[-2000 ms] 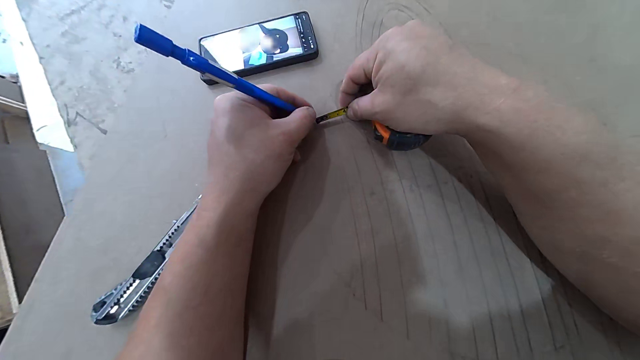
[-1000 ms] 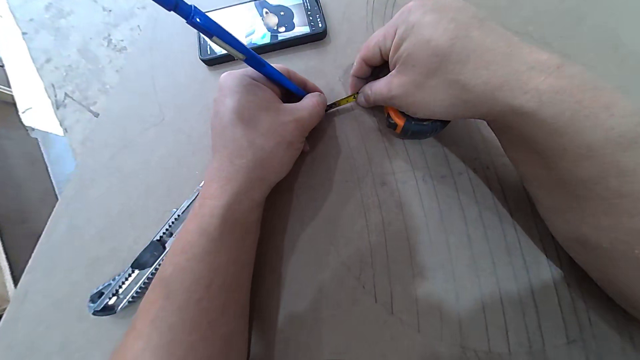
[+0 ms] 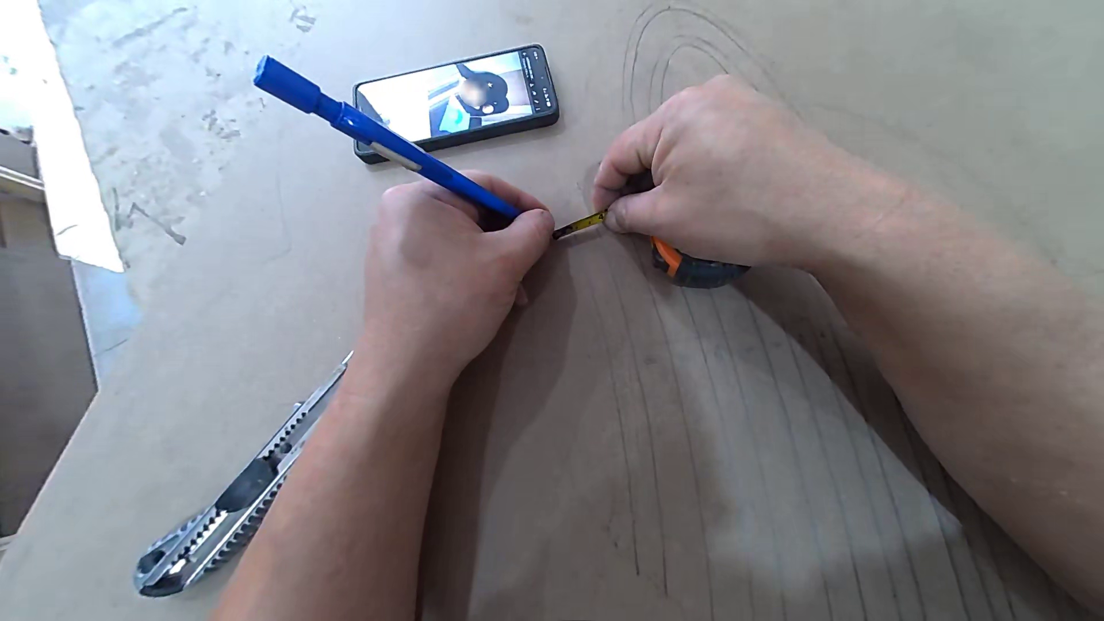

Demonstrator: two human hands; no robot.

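Note:
My left hand (image 3: pixel 457 267) grips a blue pen or mechanical pencil (image 3: pixel 388 142) that slants up to the left; its tip is hidden by the fingers. Between my hands runs a short stretch of yellow tape blade (image 3: pixel 582 225), its left end at my left fingertips. My right hand (image 3: pixel 724 181) pinches that blade between thumb and forefinger. Partly under the right palm lies the orange and black case of the tape measure (image 3: pixel 699 269). Many long, roughly parallel pencil lines mark the brown board (image 3: pixel 535 431) below the hands, and curved lines show beyond the right hand.
A phone (image 3: pixel 457 103) with a lit screen lies on the board beyond my left hand. To the left, a metal snap-off utility knife (image 3: pixel 241 492) rests partly behind my left forearm. The board's edge runs down the far left, with a pale sheet beside it.
Both hands keep their hold on the pen and the tape blade, with only slight shifts. The view has moved a little.

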